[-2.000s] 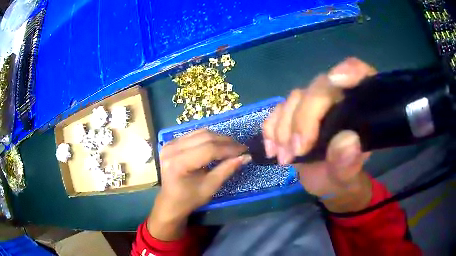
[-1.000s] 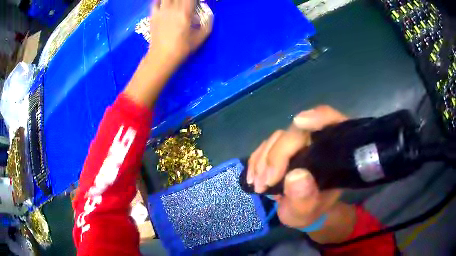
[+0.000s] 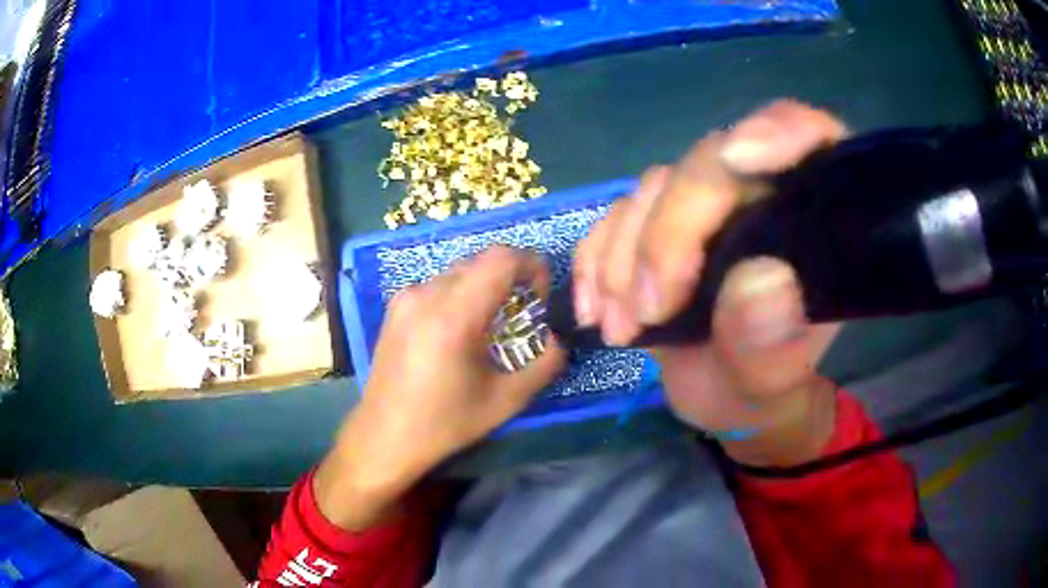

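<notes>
My left hand holds a white plastic housing with metal parts showing, between thumb and fingers, above the screw tray. My right hand is closed around the thick black electric screwdriver, which lies sideways with its tip end at the housing. Whether the tip touches a screw is hidden. The blue screw tray with its mass of silver screws lies under both hands. A loose pile of brass pieces lies behind the tray.
A shallow cardboard tray with several white housings stands left of the screw tray. The raised blue sheet spans the back. Black and gold parts are at the far right. The cord hangs over my right forearm. Cardboard is at lower left.
My left hand has come back from the blue sheet to the screw tray and now holds a white housing at the screwdriver's tip. The view has shifted; the cardboard tray shows fully again.
</notes>
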